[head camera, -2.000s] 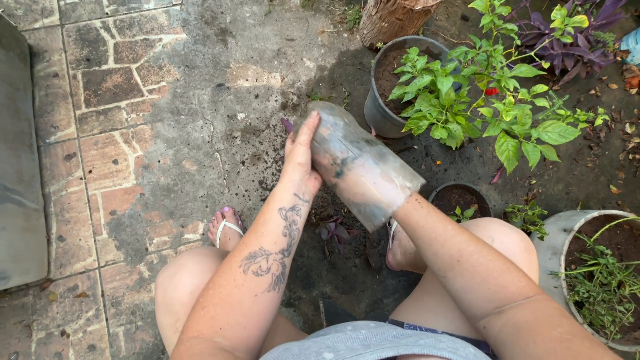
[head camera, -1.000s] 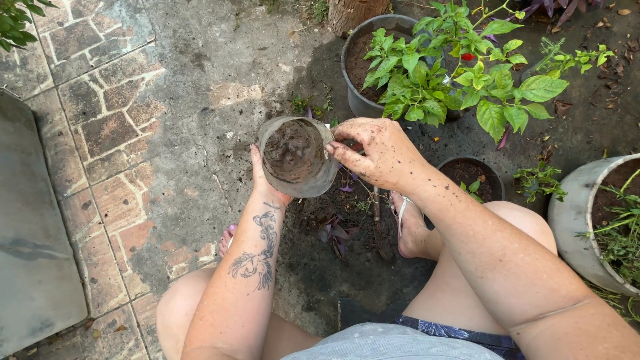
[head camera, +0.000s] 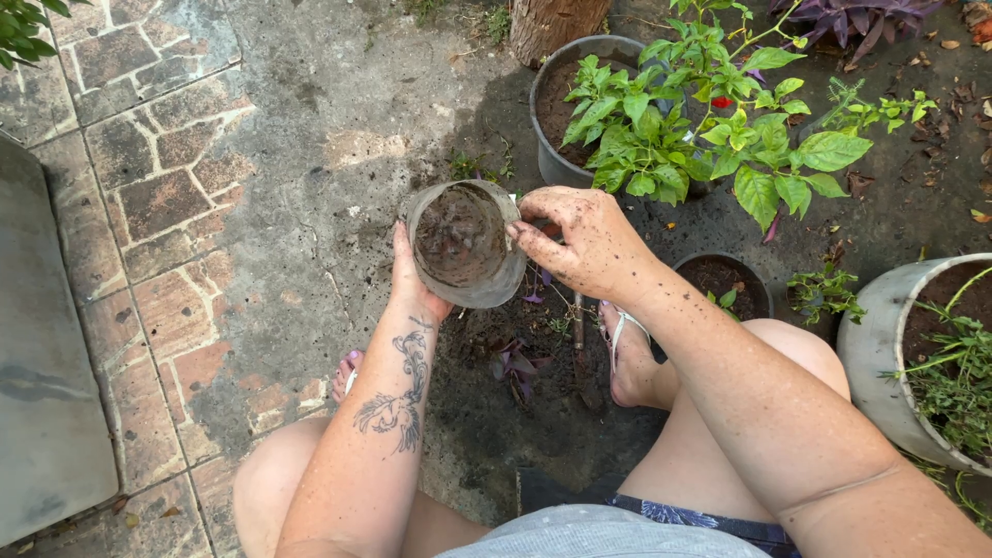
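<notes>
A cloudy, translucent plastic container (head camera: 492, 285) with dark soil clinging inside is held up over the ground, its open mouth facing me. My left hand (head camera: 415, 275) grips its lower left side, thumb along the wall. Soil-specked, my right hand (head camera: 577, 236) pinches the right rim between thumb and fingers. Below lie loose soil, a small purple-leaved plant (head camera: 518, 366) and a hand trowel (head camera: 580, 333), beside my right foot.
A grey pot (head camera: 547, 147) with a leafy pepper plant stands ahead, near a tree trunk (head camera: 554, 27). To the right are a small dark pot (head camera: 763, 298) and a large pale planter (head camera: 872, 356). A grey block-like object (head camera: 54, 364) stands left.
Two seconds ago my right hand was inside the container, which lay sideways; now that hand is out and on the rim, and the open mouth faces me.
</notes>
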